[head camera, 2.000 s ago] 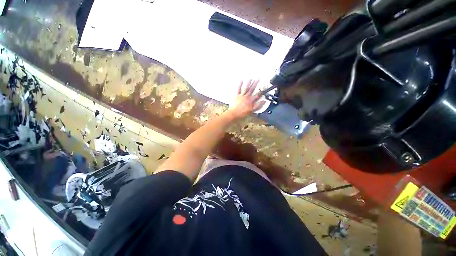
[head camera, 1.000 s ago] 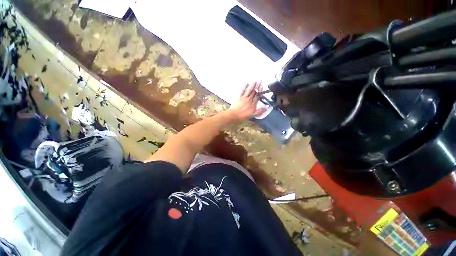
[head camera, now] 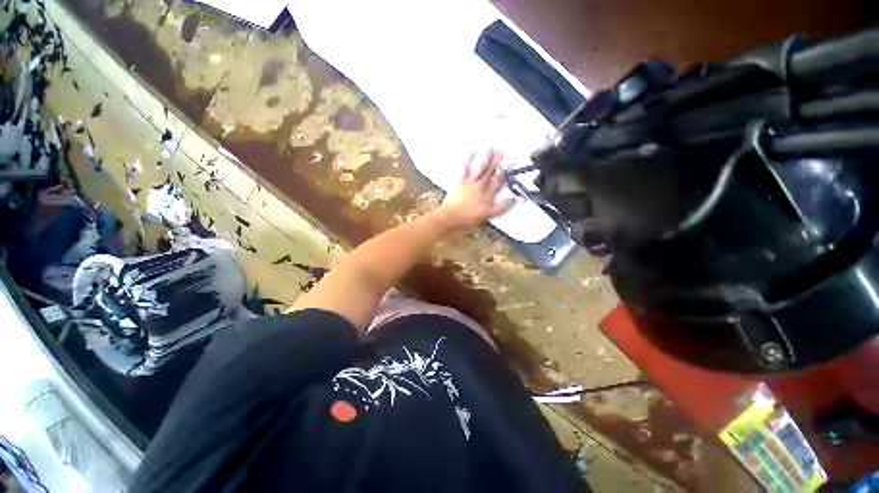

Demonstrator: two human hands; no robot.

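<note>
A long white paper sheet [head camera: 414,87] lies on the worn reddish-brown table, with a dark edge under its curved side. My left hand [head camera: 478,196] rests flat on its near edge, fingers spread, beside the black cutting machine [head camera: 713,250]. The machine's silver base plate [head camera: 553,252] shows below the paper edge, and the white sheet lies over part of it. The blade is hidden. A dark oblong weight [head camera: 528,69] lies on the paper, its far end close to the machine. My right hand is not in view.
The machine's red part [head camera: 655,371] and yellow label [head camera: 771,448] are at lower right. A thin dark cord runs near the table's front edge. Another paper-topped piece [head camera: 246,10] is at the top. Scraps litter the yellowish floor [head camera: 207,178], beside a bundle of black-and-white strips [head camera: 169,303].
The machine has moved closer to the weight and now hides its end. More of the base plate is under the white sheet. My right forearm, seen earlier at lower right, is out of view.
</note>
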